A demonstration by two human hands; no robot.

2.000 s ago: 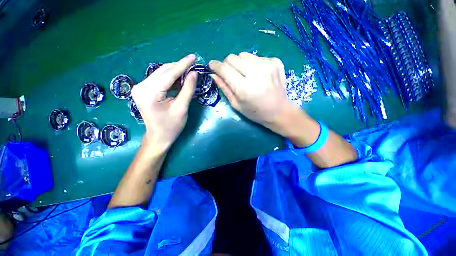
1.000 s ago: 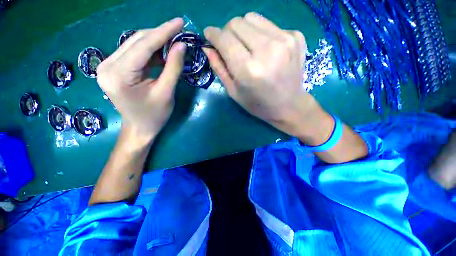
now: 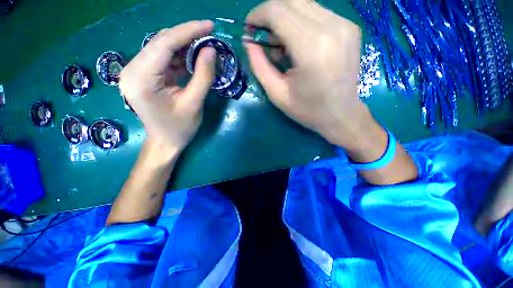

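My left hand (image 3: 169, 87) holds a round dark housing (image 3: 225, 66) with a shiny rim between thumb and fingers, above the green bench. Another dark part shows partly just below it. My right hand (image 3: 315, 70) is to the right of the housing, apart from it, with thumb and fingertips closed on a thin dark tool, likely tweezers (image 3: 263, 43). Whether the tool's tip holds a part cannot be told.
Several round housings (image 3: 106, 134) stand on the green bench (image 3: 242, 149) at the left. Small silvery bits (image 3: 368, 70) lie right of my right hand. Blue strips (image 3: 433, 62) and rowed parts (image 3: 495, 56) lie at the far right. A blue bin (image 3: 21, 179) is at the left edge.
My right hand has moved away from the housing to the right, with the thin tool still in it. My left hand still holds the housing. The view has shifted.
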